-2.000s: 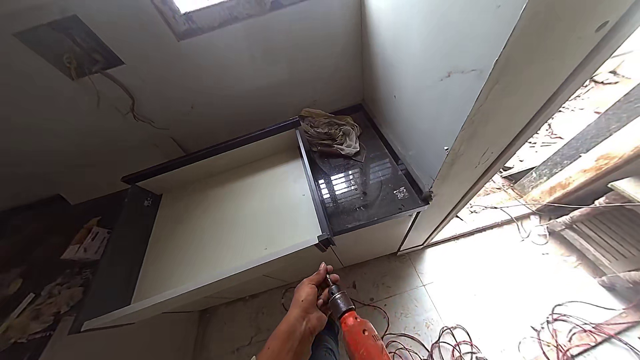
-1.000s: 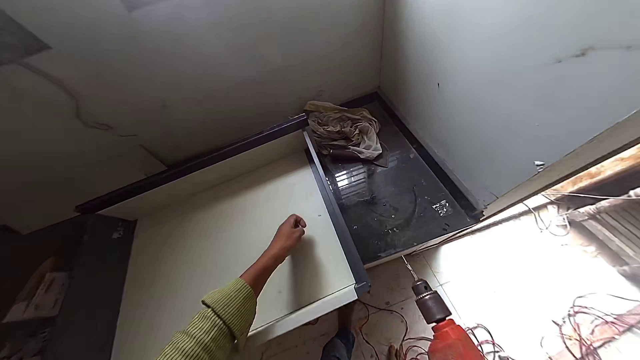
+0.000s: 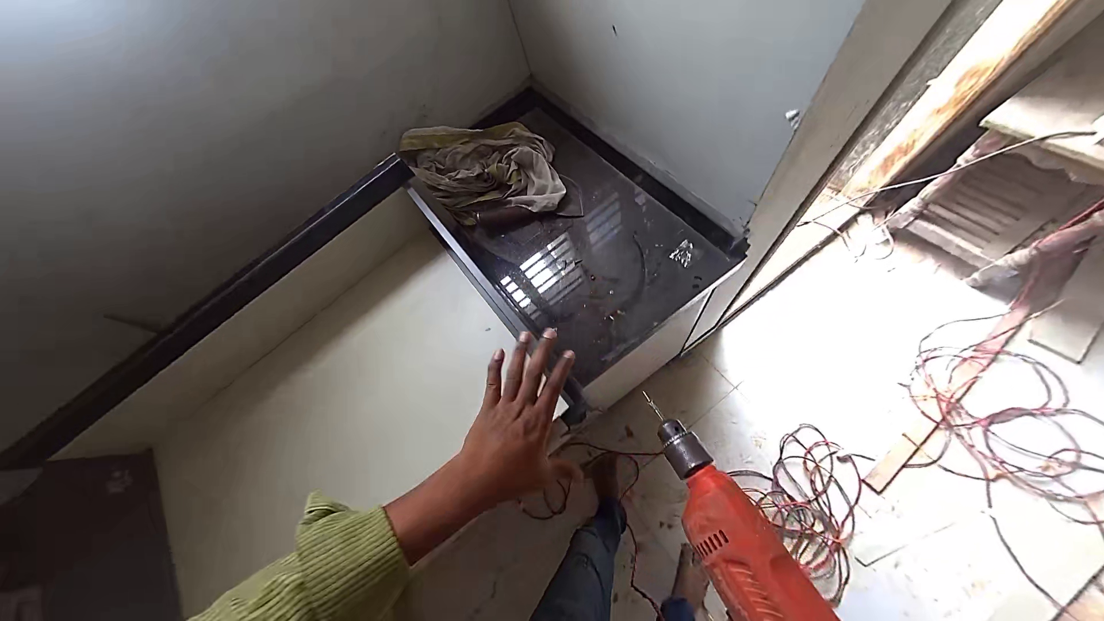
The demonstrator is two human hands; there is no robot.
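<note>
My left hand (image 3: 517, 423), in a green ribbed sleeve, is spread with nothing in it, over the front corner of the pale recessed panel (image 3: 345, 371) and near its dark stone edge strip (image 3: 483, 285). To its right a red power drill (image 3: 742, 535) with a black keyed chuck and a thin bit points up and left. My right hand is out of view below, so its hold on the drill cannot be seen. Beyond the left hand lies a polished black stone slab (image 3: 595, 259) with crumbs of debris and a crumpled cloth (image 3: 492, 168) on it.
Coiled red and black wires (image 3: 811, 509) lie on the tiled floor, with more tangled wires (image 3: 1000, 405) and a wooden strip (image 3: 906, 448) farther right. My legs (image 3: 578, 569) are below. A doorway frame (image 3: 828, 155) rises at the right, and walls meet behind the slab.
The left hand was at the drill's chuck, then closed over the pale panel; now its fingers are spread near the panel's front corner. The drill stays at the lower right.
</note>
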